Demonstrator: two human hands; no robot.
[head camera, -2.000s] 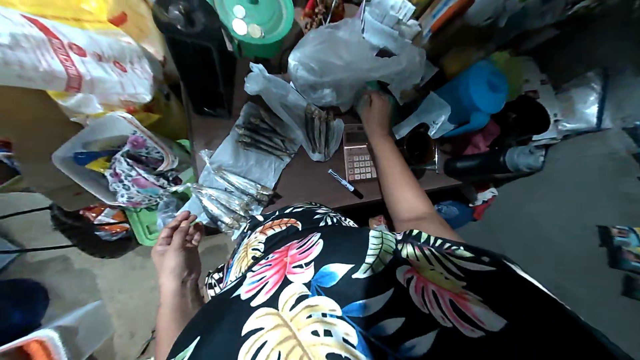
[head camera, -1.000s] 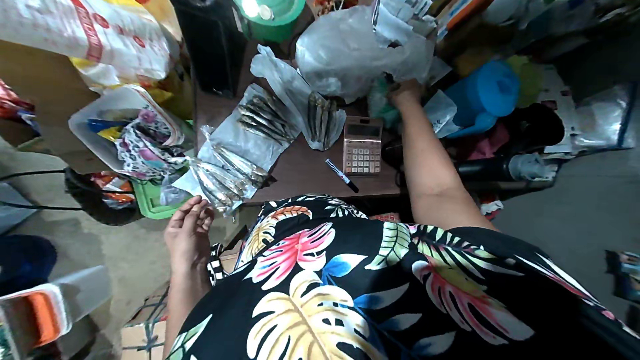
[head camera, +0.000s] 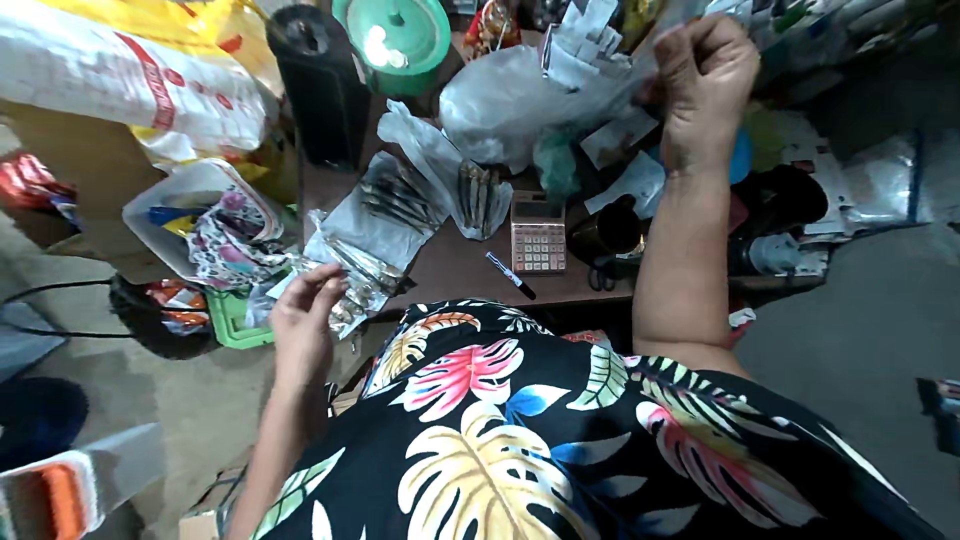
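My right hand (head camera: 705, 82) is raised at the upper right, its fingers closed on thin clear plastic that runs down toward a large translucent plastic bag (head camera: 495, 101). My left hand (head camera: 307, 300) pinches the lower left edge of a clear plastic pack of dried fish (head camera: 356, 277) at the table's front edge. Behind that pack more dried fish (head camera: 397, 199) rest on a plastic sheet. A further bag of dried fish (head camera: 478, 196) lies beside a pink calculator (head camera: 538, 234). A black-and-white marker pen (head camera: 511, 275) sits in front of the calculator. A crumpled green plastic bag (head camera: 556, 165) is behind it.
A green lidded container (head camera: 394, 45) and a black container (head camera: 319, 90) stand at the back left. A white bin with floral cloth (head camera: 232, 236) is left of the table. A dark mug (head camera: 615, 225) stands near my right forearm. A green basket (head camera: 240, 322) sits below the bin.
My right hand has risen from beside the green plastic bag to the upper right, with thin plastic now in its fingers. My left hand remains at the fish pack.
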